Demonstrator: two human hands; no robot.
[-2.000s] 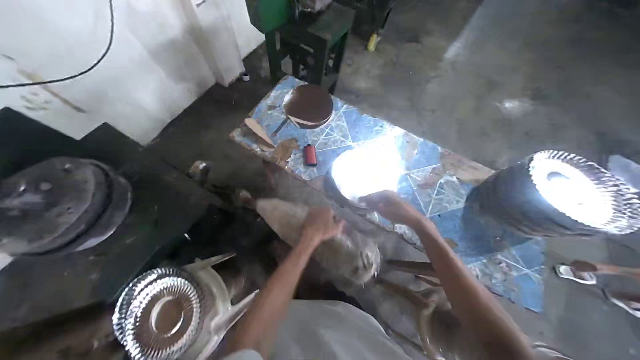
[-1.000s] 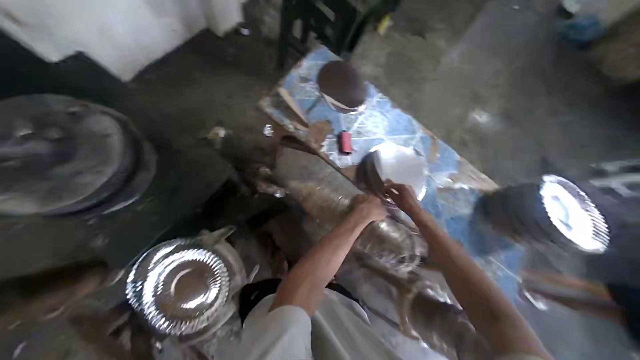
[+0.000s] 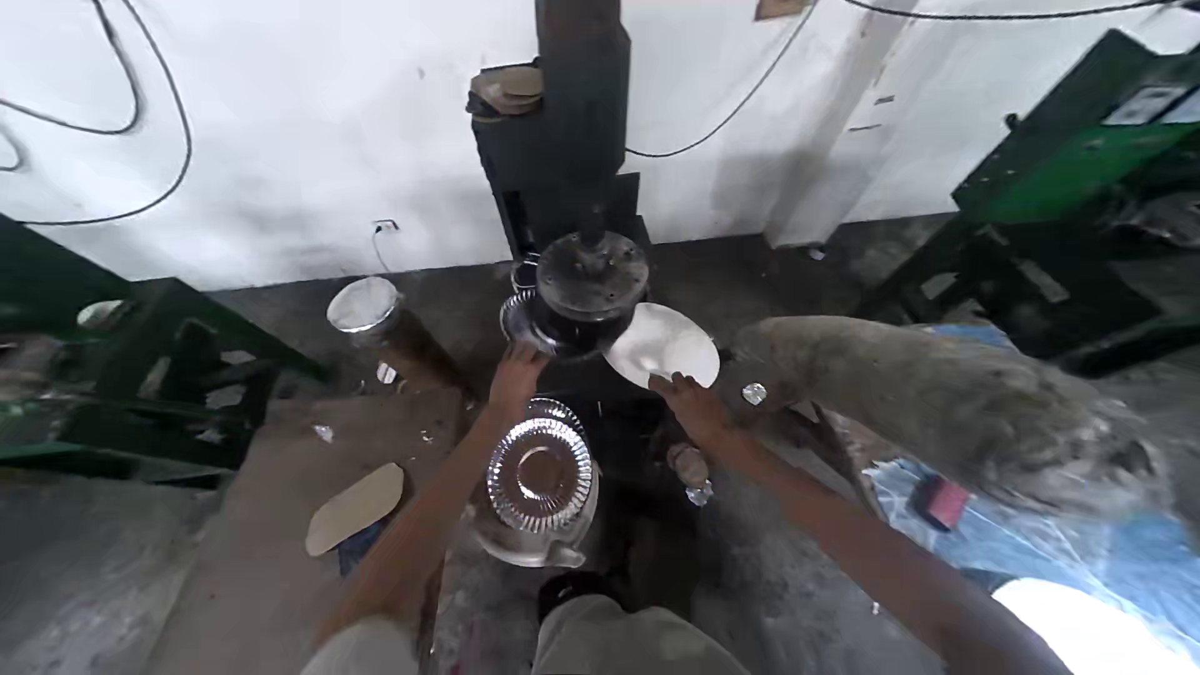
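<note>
At a press, the round metal die (image 3: 592, 277) hangs over its lower part. My left hand (image 3: 518, 373) has its fingertips at the near edge of a fluted foil plate (image 3: 521, 323) on the press's left side; whether it grips is unclear. My right hand (image 3: 687, 403) pinches the near edge of a flat, pale round disc (image 3: 664, 345), whose left part lies beside the die. Nearer my lap, shiny fluted foil plates (image 3: 540, 475) rest stacked on a plastic stool (image 3: 525, 553).
A cloth-wrapped bundle (image 3: 919, 403) lies at right, by a blue-patterned tabletop (image 3: 1059, 539) with a red object (image 3: 940, 502) and white discs (image 3: 1092, 619). A brown board (image 3: 234, 572) is at left, a foil-topped cylinder (image 3: 364, 305) behind it. Green machines (image 3: 1069, 178) flank the press.
The view has swung left from the blue tabletop to the press. Both hands have left the white disc stack there; my right hand now holds a pale disc at the die.
</note>
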